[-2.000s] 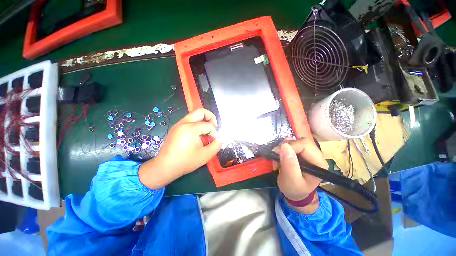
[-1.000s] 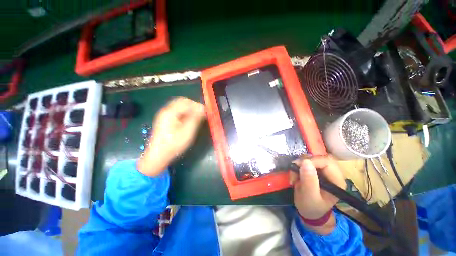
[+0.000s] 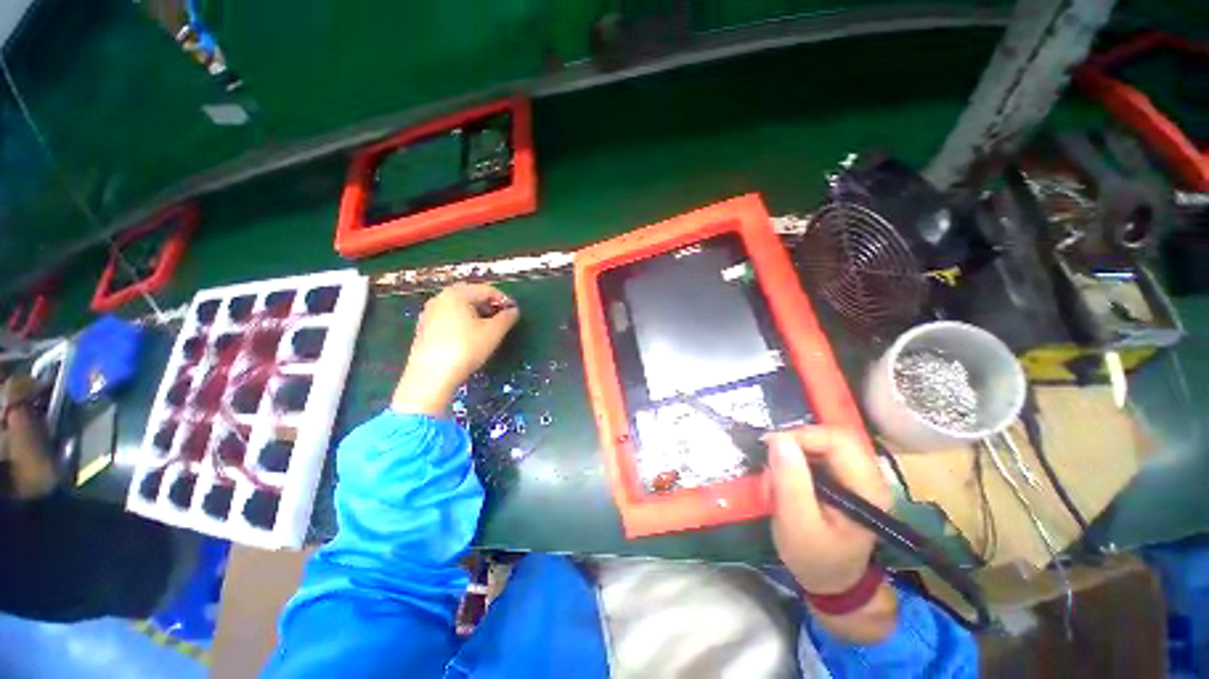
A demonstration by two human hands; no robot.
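Observation:
My right hand (image 3: 825,511) holds the black soldering iron (image 3: 895,524) like a pen over the near right part of the tablet (image 3: 782,358), its thin tip over the bright, glary circuit board (image 3: 690,444). The tablet lies in an orange-red frame (image 3: 599,385), with a large silver-grey battery (image 3: 696,325) in it. My left hand (image 3: 458,338) is off the frame, to its left, fingers curled together. A small dark patch shows at its fingertips; whether it is a held part is unclear. A loose pile of tiny shiny round components (image 3: 511,418) lies between that hand and the frame.
A white parts tray (image 3: 332,398) with dark cells and red wires stands left. Other orange-red frames (image 3: 438,236) lie beyond. Right are a fume fan (image 3: 864,265), a white cup (image 3: 988,385) of silvery bits and a cardboard piece (image 3: 1100,444). A person's dark sleeve (image 3: 86,557) is far left.
My left hand has left the near end of the tablet and moved away leftward, past the pile. My right hand stays over the board with the iron. The view has shifted left, showing more frames.

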